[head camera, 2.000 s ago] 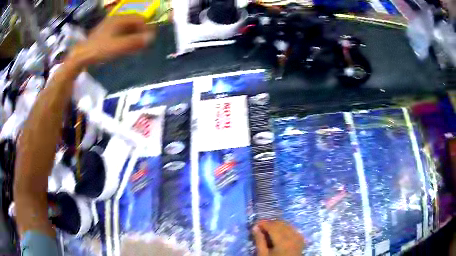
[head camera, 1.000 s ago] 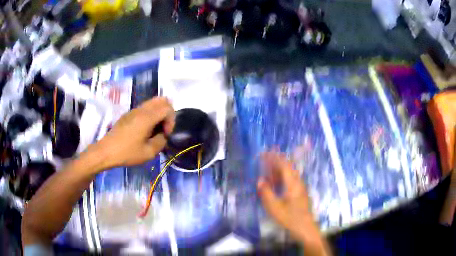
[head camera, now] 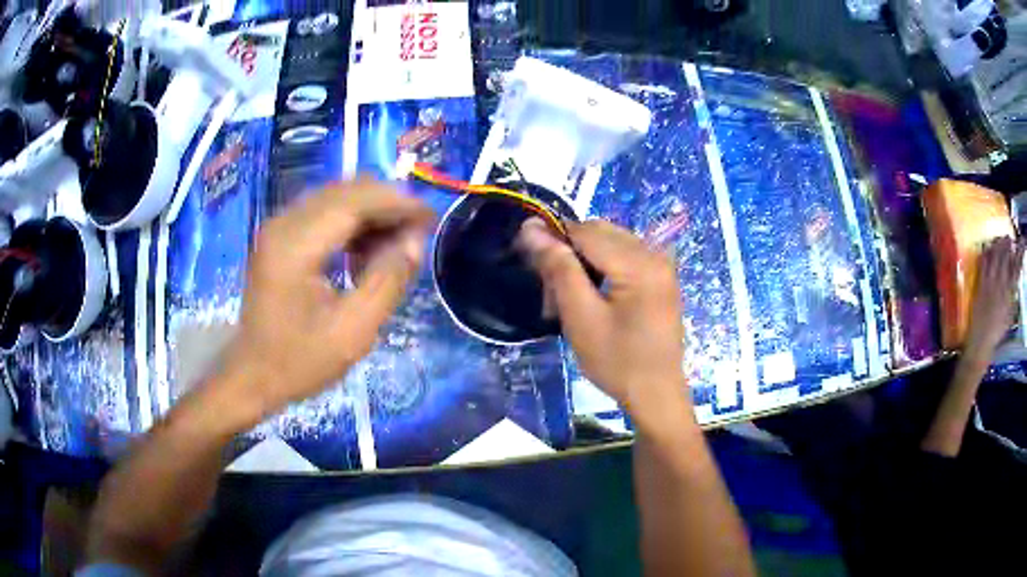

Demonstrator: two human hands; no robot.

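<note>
The white housing [head camera: 569, 113] lies on the blue sheeting, its round cup toward me and its bracket arm pointing away. The cup's inside [head camera: 484, 271] is black. Wire leads [head camera: 467, 186] in red, yellow and black rise from it, with a pale plug at their left end. My right hand [head camera: 608, 299] is over the cup's right side, its thumb and fingers closed on the wire leads. My left hand [head camera: 338, 282] is just left of the cup, blurred, its fingers curled and apart, with nothing seen in it.
Waiting housings [head camera: 135, 169] with black insides and wires crowd the left. The blue sheeting [head camera: 777, 225] covers the bench, whose front edge curves below my hands. At the right, another person's hand [head camera: 993, 299] touches an orange box [head camera: 955, 254]. A dark strip lies at the far side.
The housing has come onto the sheeting before me and now lies turned, bracket away. My right hand has moved onto its wires. My left hand has moved off the cup. The view has tilted down.
</note>
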